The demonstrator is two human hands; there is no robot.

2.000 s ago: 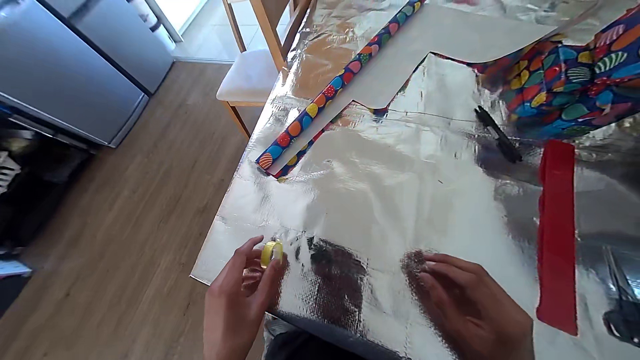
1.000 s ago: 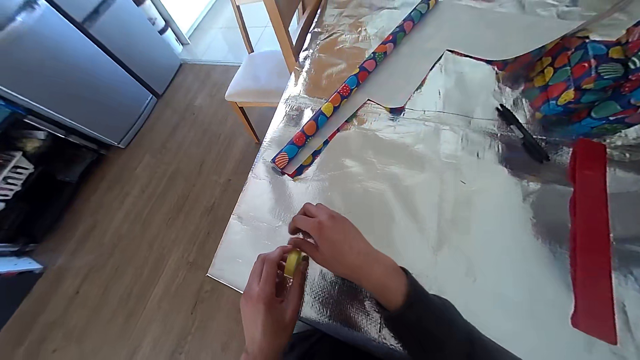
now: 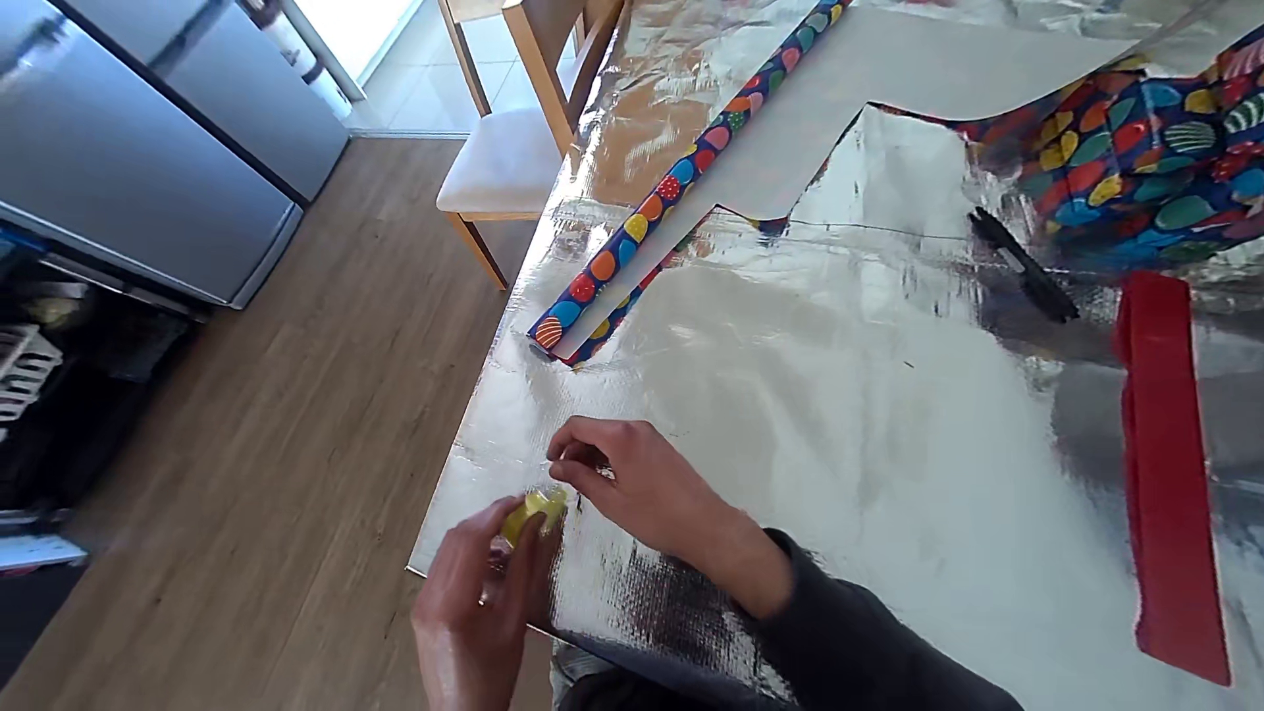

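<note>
My left hand [image 3: 479, 592] holds a small yellow roll of tape [image 3: 536, 515] at the near left edge of a table with a shiny silver cover [image 3: 770, 395]. Just above and right of the roll is my right hand [image 3: 642, 484], thumb and fingertips pinched close together; whether tape is between them cannot be told. A roll of wrapping paper with a balloon pattern [image 3: 681, 178] lies diagonally beyond both hands, its pale inner side partly unrolled with a jagged cut edge.
A black pen or marker [image 3: 1023, 265] and a folded red cloth or paper strip [image 3: 1175, 474] lie at the right. Crumpled balloon-patterned paper [image 3: 1145, 158] is at the upper right. A chair with a pale seat [image 3: 504, 163] stands beyond the table's left edge, near a grey fridge [image 3: 148, 128].
My right hand has moved left across the table to the tape roll, then slightly up off it. My left hand still holds the roll.
</note>
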